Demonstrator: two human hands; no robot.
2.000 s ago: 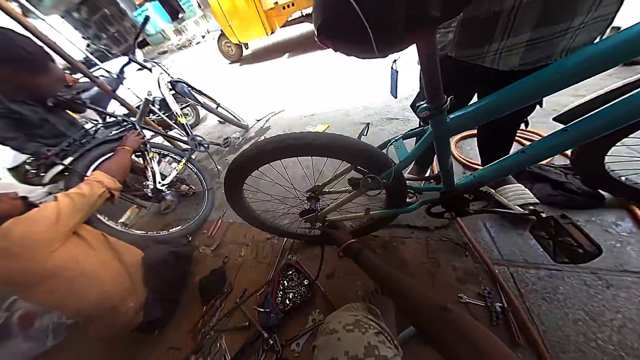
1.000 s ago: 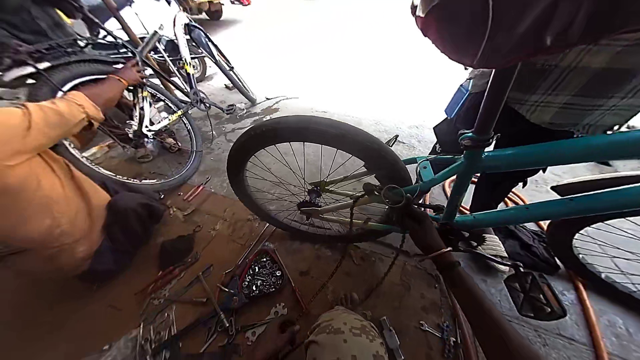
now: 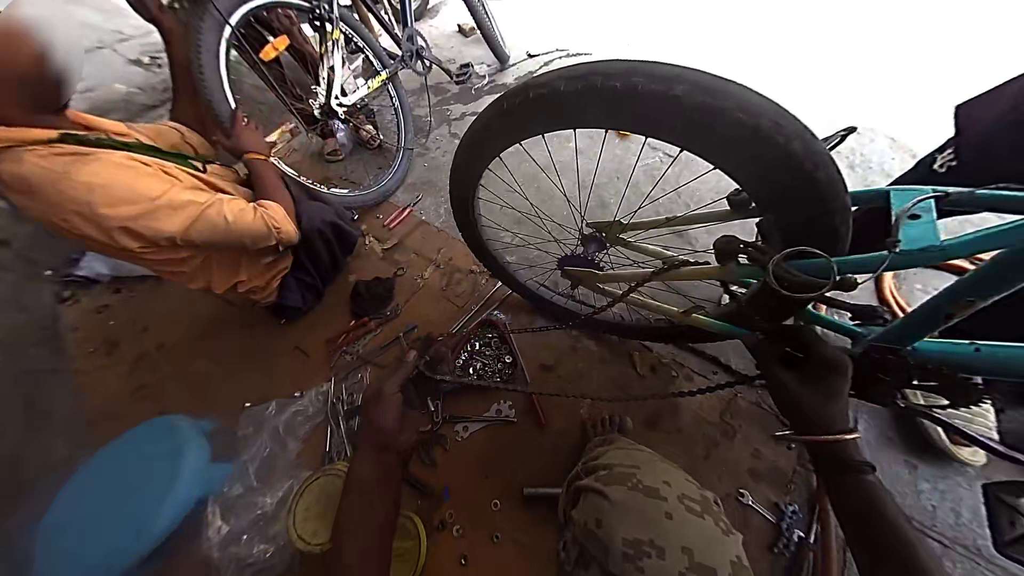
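Observation:
A bicycle chain [image 3: 632, 394] is stretched in a long loop between my two hands, below the rear wheel. My left hand [image 3: 392, 392] holds its left end beside a triangular tray of nuts [image 3: 484, 356]. With my right hand [image 3: 804, 372] I grip its other end, close to the frame's lower stay near the crank. The rear wheel's black tire [image 3: 648, 88] leans over the chain, and its hub [image 3: 580, 264] sits between the pale stay ends. Teal tubes of the bicycle frame [image 3: 944, 308] run off to the right.
A person in an orange shirt [image 3: 160, 208] sits at the left, a hand at another bicycle's wheel [image 3: 384, 160]. Red-handled pliers [image 3: 402, 212], cone wrenches [image 3: 484, 420], an open-end wrench [image 3: 756, 508], loose nuts and a blue stool [image 3: 124, 496] are around me. A hose [image 3: 888, 292] lies behind the frame.
My left hand has moved out to the left and now stretches the chain, which hung in loose strands near the wheel a second ago. The view has swung down and left.

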